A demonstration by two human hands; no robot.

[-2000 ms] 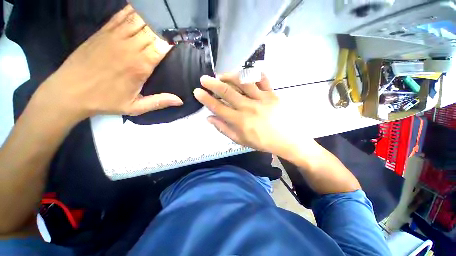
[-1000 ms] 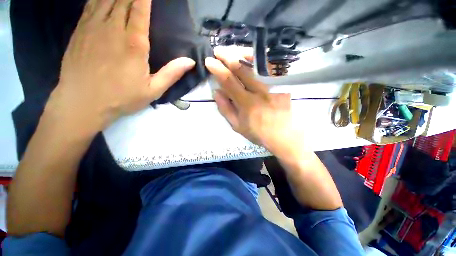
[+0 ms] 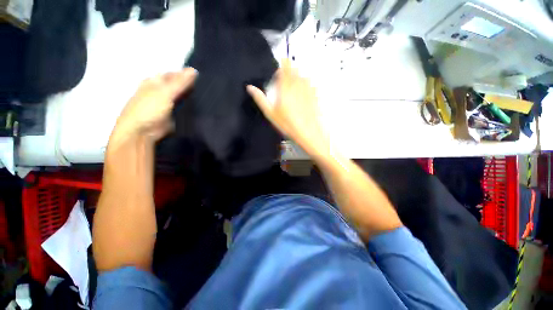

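A dark garment panel (image 3: 233,115) lies in front of me, hanging over the table's front edge towards my lap. My left hand (image 3: 151,106) is at its left edge, blurred, with its fingertips at the cloth; whether it grips is unclear. My right hand (image 3: 291,103) is at the panel's right edge, thumb over the cloth and apart from the fingers. The sewing machine (image 3: 485,27), with a small display panel, stands at the upper right. Its needle area is blurred.
Yellow-handled shears (image 3: 438,100) lie right of the machine, beside a cardboard box (image 3: 462,115) of small tools. More dark pieces (image 3: 57,51) lie at the upper left. Below the table are red crates (image 3: 42,212), a white sheet (image 3: 71,245) and draped dark cloth (image 3: 449,224).
The view has shifted left and away from the machine head. The dark cloth now lies away from the needle area and hangs over the front edge. My hands have moved to its two sides.
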